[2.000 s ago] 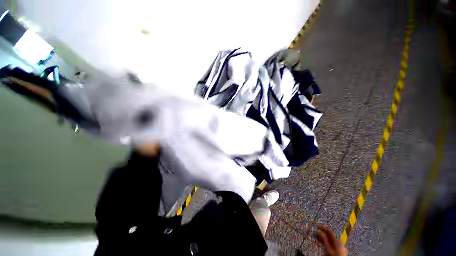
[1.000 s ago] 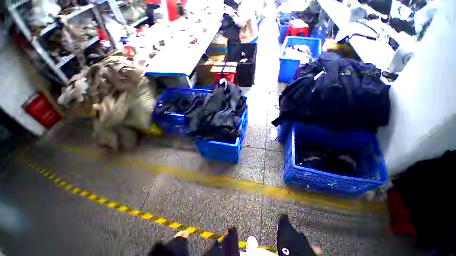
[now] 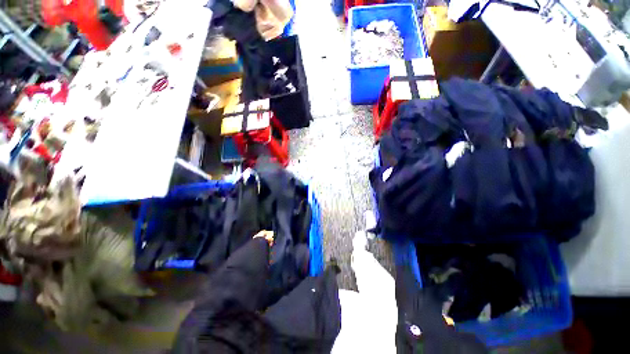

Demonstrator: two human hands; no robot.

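My left hand (image 3: 264, 236) is a small blurred patch at the end of a black sleeve, in front of dark garments (image 3: 228, 221) in the left blue bin (image 3: 316, 242). I cannot tell whether it touches them. My right hand (image 3: 449, 321) is barely visible beside the right blue crate (image 3: 552, 304), mostly hidden by a dark sleeve; its fingers cannot be made out. A large heap of navy garments (image 3: 483, 159) bulges over the back of this crate. More dark pieces (image 3: 483, 283) lie inside the crate.
A narrow floor aisle (image 3: 331, 152) runs between the bins. Red stools with strapped pads stand at left (image 3: 247, 117) and right (image 3: 413, 77). A blue tote (image 3: 366, 76) holds pale scraps. White tables (image 3: 138, 138) flank the aisle. Beige cloth (image 3: 48, 235) is heaped at left.
The view has moved forward from the striped floor line to between the blue bins. Both arms now show beside the bins. The earliest frame showed grey garments at another spot.
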